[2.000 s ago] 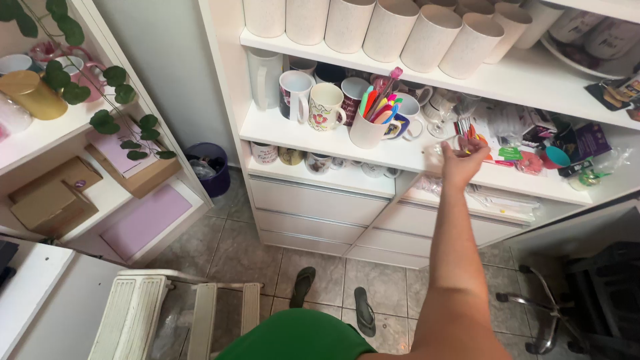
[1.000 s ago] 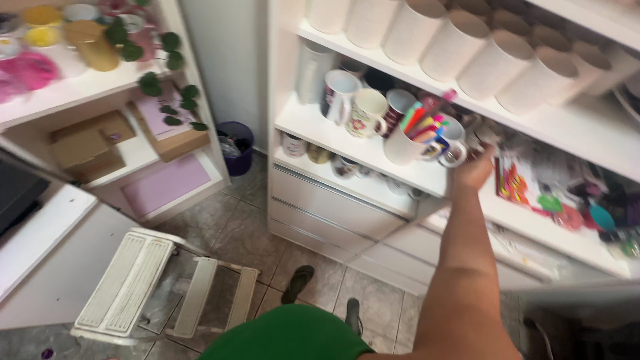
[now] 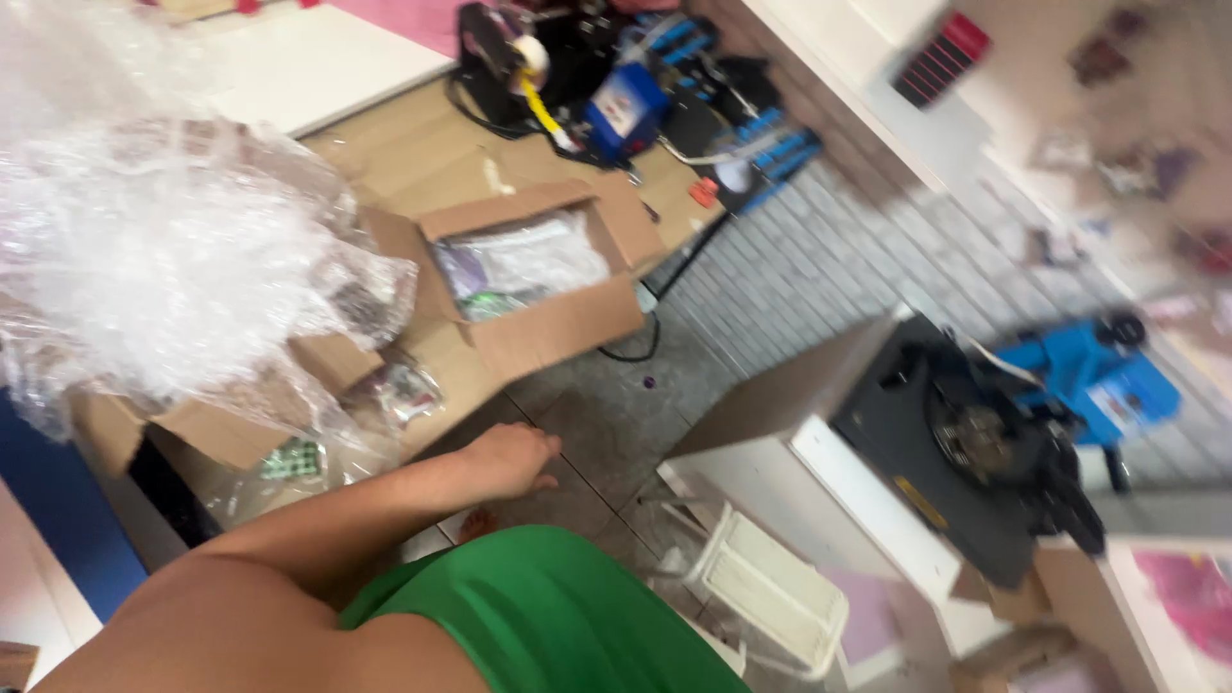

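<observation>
My left hand [image 3: 512,460] hangs over the tiled floor beside the work table's edge, its fingers loosely bent and a gap showing between finger and thumb. Nothing shows in it, though its palm side is partly hidden. Nearest to it are a small clear plastic packet [image 3: 406,390] on the table and an open cardboard box [image 3: 558,337] holding clear-wrapped items [image 3: 539,255]. My right hand is out of view. The picture is blurred.
Crumpled clear plastic wrap [image 3: 183,250] covers cardboard at the left. Blue and black machines [image 3: 626,111] stand at the table's far end. A white step stool [image 3: 770,587] is lower right, near a cabinet bearing a black and blue machine [image 3: 982,433].
The view has swung from the mug shelves to the work table. My right hand, earlier reaching at the shelf, has left view; my left arm has come into view.
</observation>
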